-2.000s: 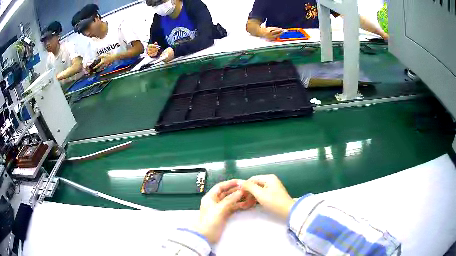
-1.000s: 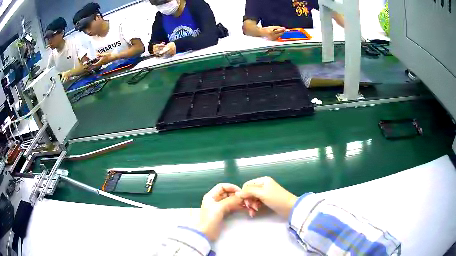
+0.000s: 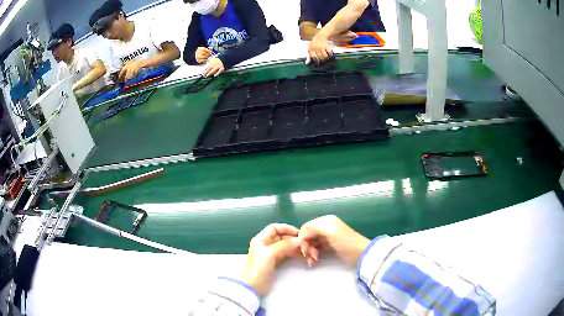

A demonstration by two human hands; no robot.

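My left hand [image 3: 268, 253] and my right hand [image 3: 331, 239] meet at the near edge of the green belt, over the white bench cover [image 3: 142, 281]. Their fingertips are pinched together. Whether a small part is between them is hidden. A black phone middle frame [image 3: 122, 216] lies tilted on the belt at the left, against the slanted metal guide bar [image 3: 133, 237]. Another phone middle frame [image 3: 454, 165] lies on the belt at the right, with orange bits at its right end. Neither hand touches a frame.
A black compartment tray [image 3: 294, 114] lies beyond the belt's centre rail. A brown strip [image 3: 127, 182] lies at the left. A white post [image 3: 436, 68] and a large grey machine [image 3: 529, 55] stand at the right. Several people sit opposite, one with a hand [image 3: 320, 49] at the belt.
The left frame has moved left and turned against the guide bar. The right frame has come in from the right and moved left. My hands stay together in nearly the same place.
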